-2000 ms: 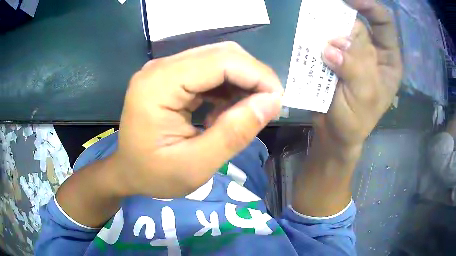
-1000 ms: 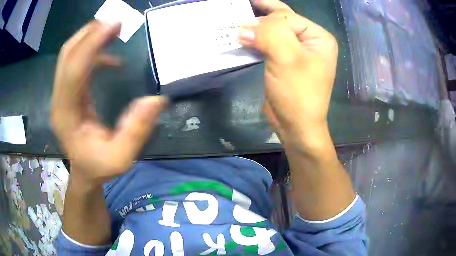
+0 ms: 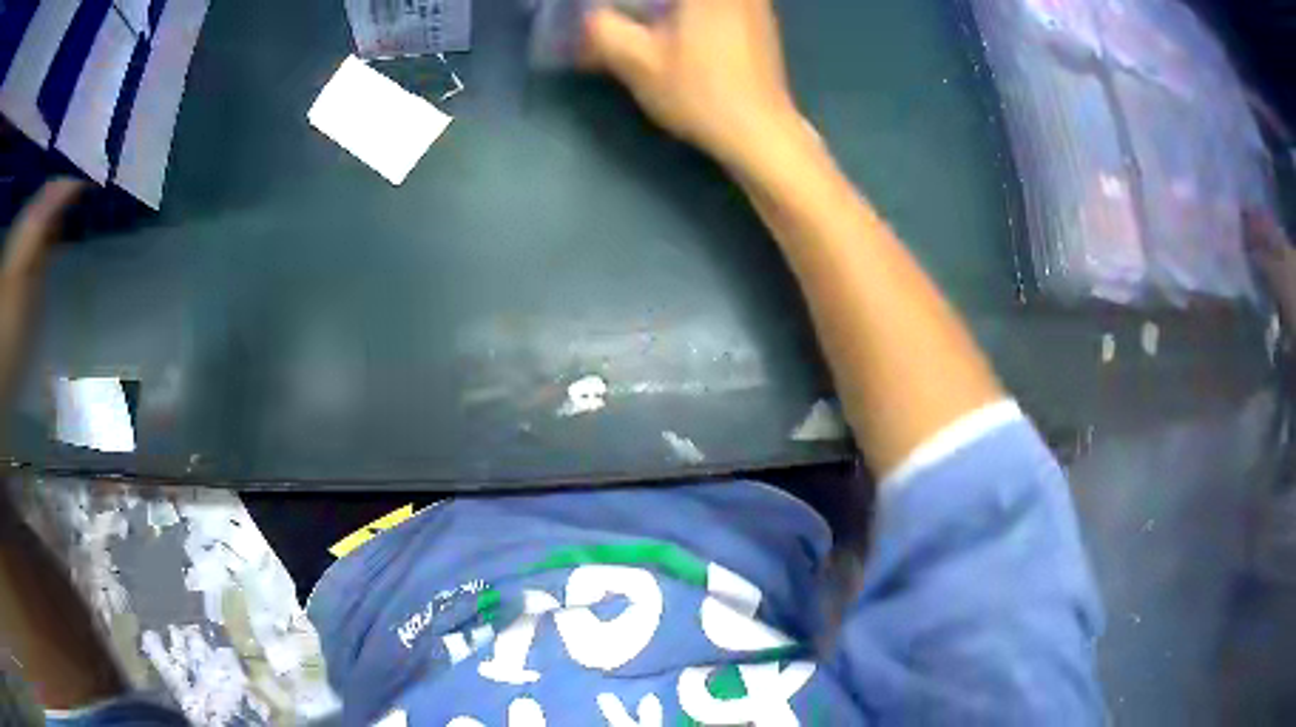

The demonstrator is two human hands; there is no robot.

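Observation:
My right hand is at the top edge, partly cut off, its thumb over a blurred pale grey-purple item that it appears to grip. My left hand is at the far left edge, blurred and mostly cut off, just below the blue and white cartons; what it holds cannot be seen. A printed white and grey sheet lies at the top, cut off by the frame. A blank white slip lies below it.
Clear plastic trays are stacked at the right. A small white paper piece lies at the left near the table's front edge. Small scraps lie near the front edge. Part of another person's hand shows at the far right.
The white box and the printed label on it are out of view. My left hand has moved far left, and my right hand has moved up to the pale item.

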